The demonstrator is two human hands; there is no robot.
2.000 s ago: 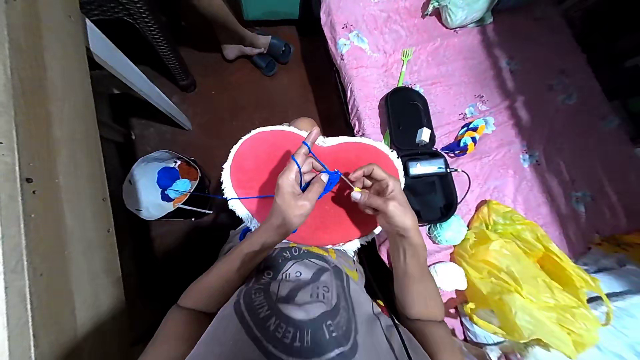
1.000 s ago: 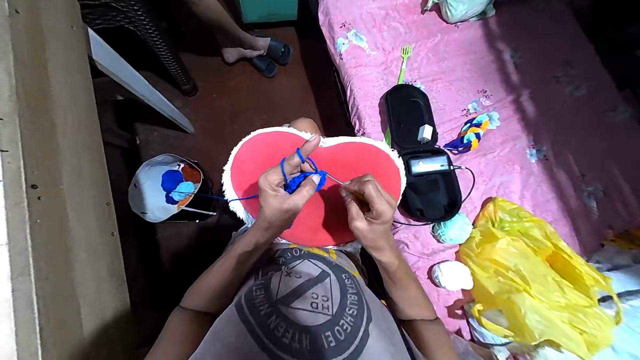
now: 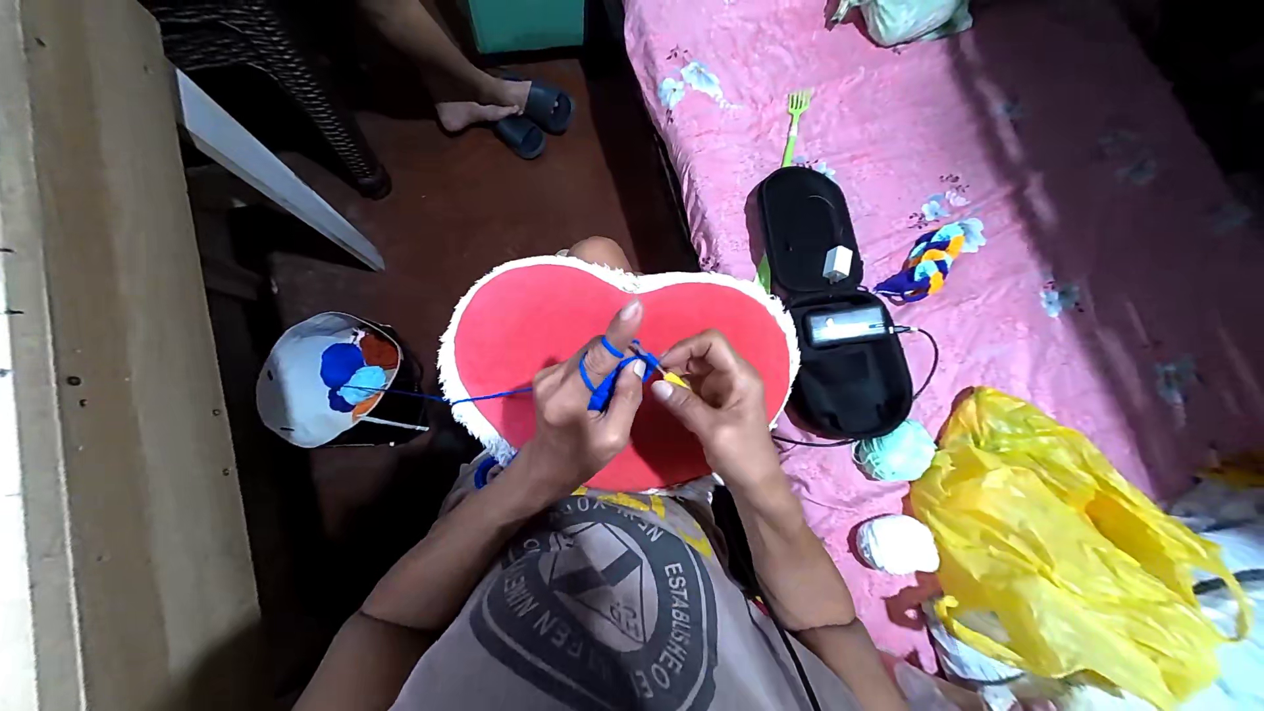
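Blue yarn runs from a white container holding blue, light blue, orange and brown yarn balls to my left hand. It loops around a raised finger of that hand, which also pinches a small blue crocheted piece. My right hand grips a crochet hook with a yellow handle, its tip at the blue piece. Both hands are above a red heart-shaped cushion with white fringe, on my lap.
On the pink bedsheet lie an open black case, a green plastic fork, a braided yarn piece, mint and white yarn balls and a yellow plastic bag. Another person's slippered feet are at the top.
The right hand has moved closer to the left hand since one second ago, and the hook's yellow handle shows again beside the blue piece. The blue yarn still loops around the left finger.
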